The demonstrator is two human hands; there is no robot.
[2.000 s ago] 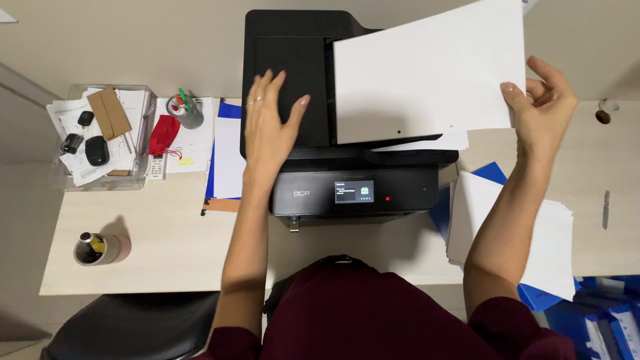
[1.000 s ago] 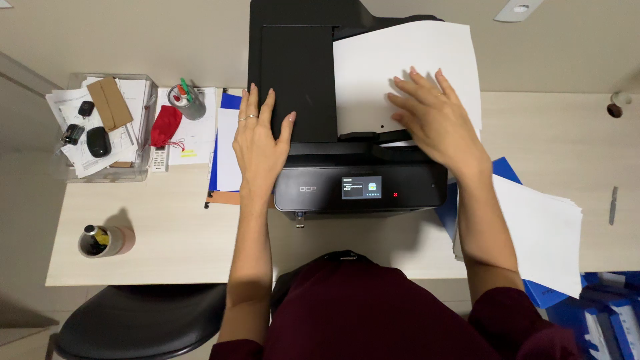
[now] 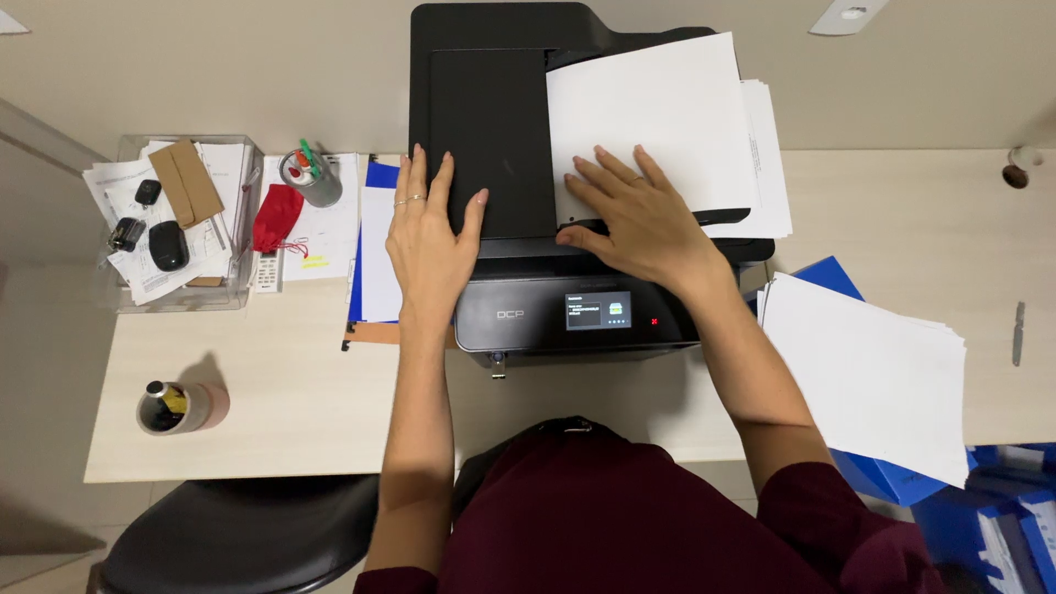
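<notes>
A black multifunction printer (image 3: 495, 124) stands on the light wooden desk, its small display (image 3: 598, 311) lit on the front panel. White sheets (image 3: 652, 124) lie in the feeder tray on its top, with more paper (image 3: 767, 157) showing below them at the right. My right hand (image 3: 639, 219) rests flat, fingers spread, on the lower part of the sheets. My left hand (image 3: 433, 235) lies along the left edge of the printer lid with nothing held. A USB stick (image 3: 497, 365) sticks out of the printer's front.
At the right, a stack of paper (image 3: 866, 371) lies on a blue folder (image 3: 829, 278), near a metal pen (image 3: 1018, 334). At the left are a clear tray (image 3: 256, 223) of papers, a pen cup (image 3: 326, 190), a red pouch (image 3: 278, 216) and another cup (image 3: 169, 410). A black chair (image 3: 247, 528) stands below.
Two seconds ago my right hand held the sheets raised by their right edge; now they lie in the feeder under that hand. My left hand has moved from the lid's top to its left edge.
</notes>
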